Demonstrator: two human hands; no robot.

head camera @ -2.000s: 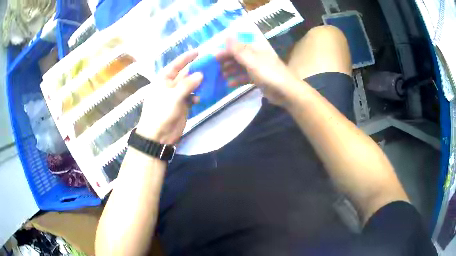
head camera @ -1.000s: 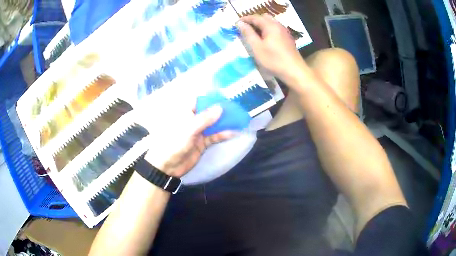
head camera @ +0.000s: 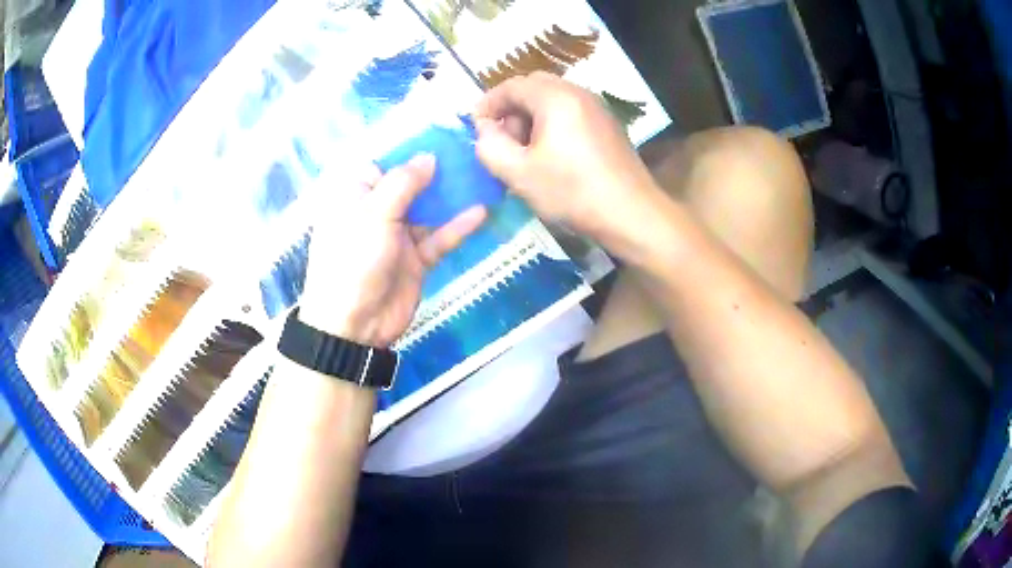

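Observation:
The thread shade card (head camera: 333, 233) lies open over the lap, with rows of yellow, brown, green, blue and rust thread tufts. My left hand (head camera: 383, 261), with a black watch on the wrist, holds the blue fabric swatch (head camera: 455, 178) between thumb and fingers over the blue rows. My right hand (head camera: 555, 144) has thumb and index finger pinched at the swatch's upper right edge, beside the blue tufts; whether it pinches a tuft or the cloth is too blurred to tell. The larger blue fabric piece (head camera: 161, 83) lies over the card's upper left.
A blue plastic basket (head camera: 67, 455) stands at the left under the card's edge. White material (head camera: 477, 427) lies on the lap below the card. A foot pedal (head camera: 766, 67) is on the floor at the upper right. A blue table edge curves along the right rim.
The swatch in my left hand has moved up to my right hand's fingertips. My right hand has shifted slightly left and down. The card sits lower and further left in view.

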